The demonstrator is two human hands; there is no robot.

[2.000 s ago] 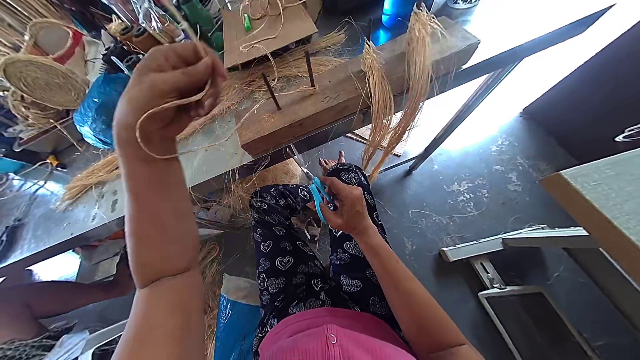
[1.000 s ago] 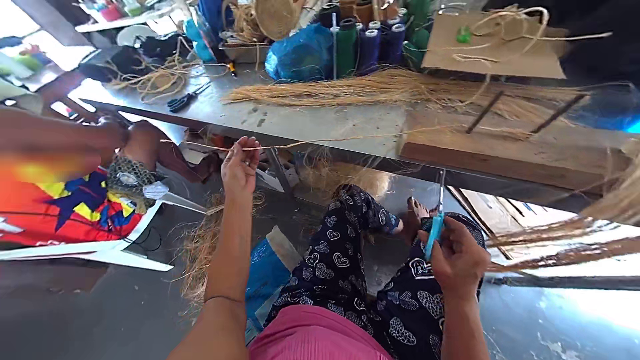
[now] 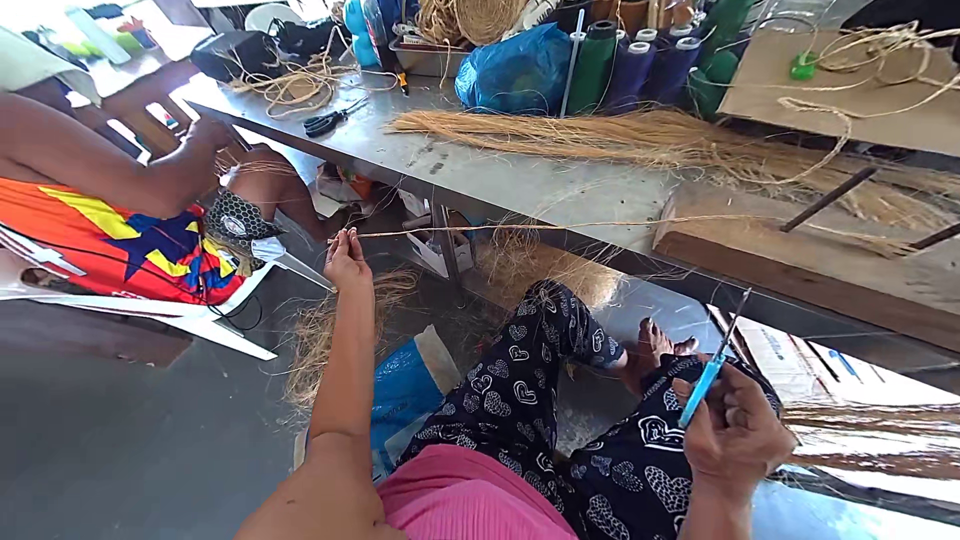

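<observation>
My left hand (image 3: 348, 259) pinches one end of a thin natural-fibre cord (image 3: 525, 226), drawn out taut beyond the table edge. The cord runs right to the wooden board (image 3: 795, 262), which has two metal rods (image 3: 829, 199) standing in it. In my right hand (image 3: 731, 427), above my right knee, are scissors with light-blue handles (image 3: 703, 390), blades pointing up; whether the blades are closed is hard to tell. A long bundle of loose tan fibres (image 3: 555, 135) lies on the metal table (image 3: 480, 176) behind the cord.
Black-handled scissors (image 3: 326, 124), a blue plastic bag (image 3: 514, 71) and thread cones (image 3: 634, 71) stand or lie on the table. Cardboard (image 3: 847, 97) holds loose rope at right. Another person (image 3: 97, 157) sits at left. Fibres (image 3: 322, 337) and a blue bag (image 3: 409, 382) are on the floor.
My left hand, raised with a looped cord earlier, has come down and out to the left, and the cord is now stretched straight. The view has swung left. The scissors remain in my right hand.
</observation>
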